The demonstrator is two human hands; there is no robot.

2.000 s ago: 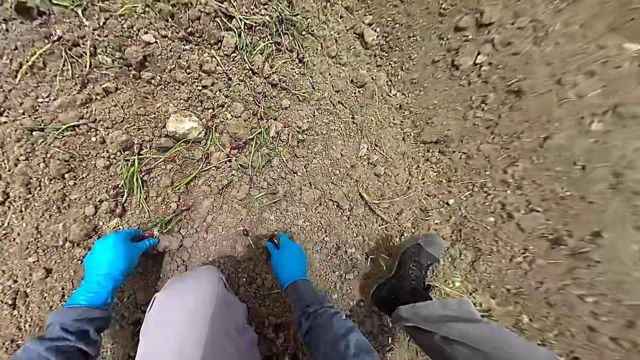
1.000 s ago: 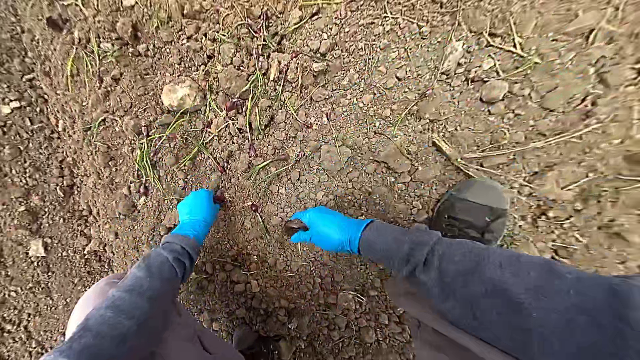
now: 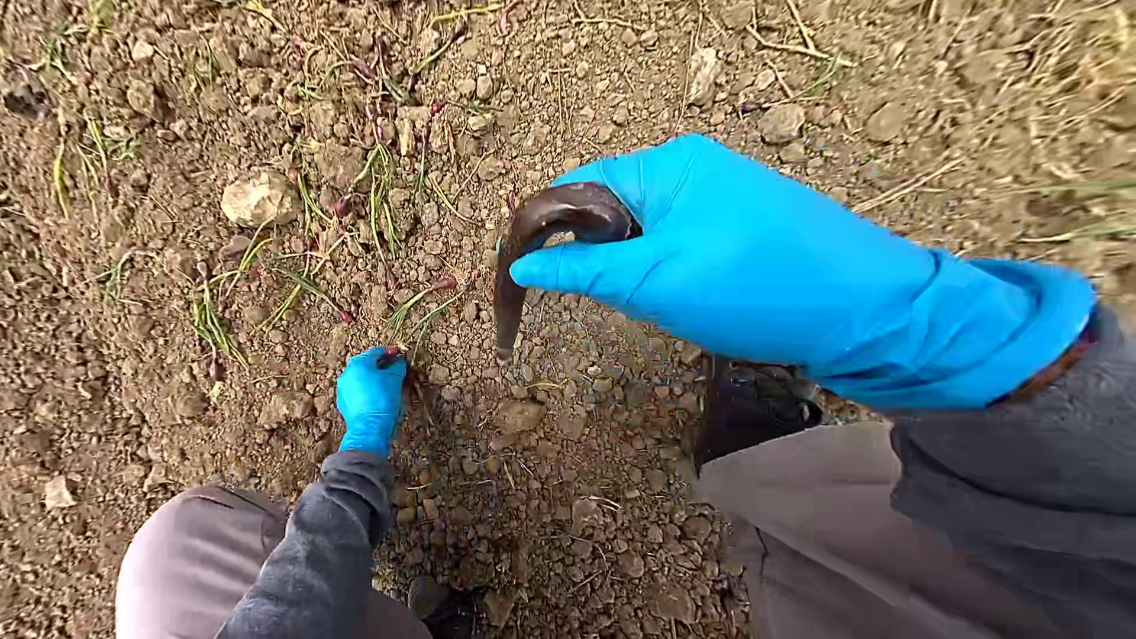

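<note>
My right hand (image 3: 710, 240), in a blue glove, grips a dark, hooked tool (image 3: 564, 213) whose narrow tip points down toward the soil. It is raised close to the camera. Lower left, my left hand (image 3: 373, 395), gloved too, is low over the ground with its fingers closed around a small red onion bulb (image 3: 389, 357). Just above that hand lies another red bulb with green leaves (image 3: 444, 284). More slender red onions (image 3: 343, 209) with green tops (image 3: 209, 324) lie scattered on the soil to the upper left.
A pale stone (image 3: 260, 198) sits among the plants at the left. Dry, lumpy soil (image 3: 524, 497) spreads between my legs, with my dark shoe (image 3: 754, 404) partly hidden below my right hand. Dry stalks (image 3: 905, 186) lie at the upper right.
My right hand has lifted from near the soil toward the camera, with the hooked tool now in plain sight. My left hand stays low by the onions.
</note>
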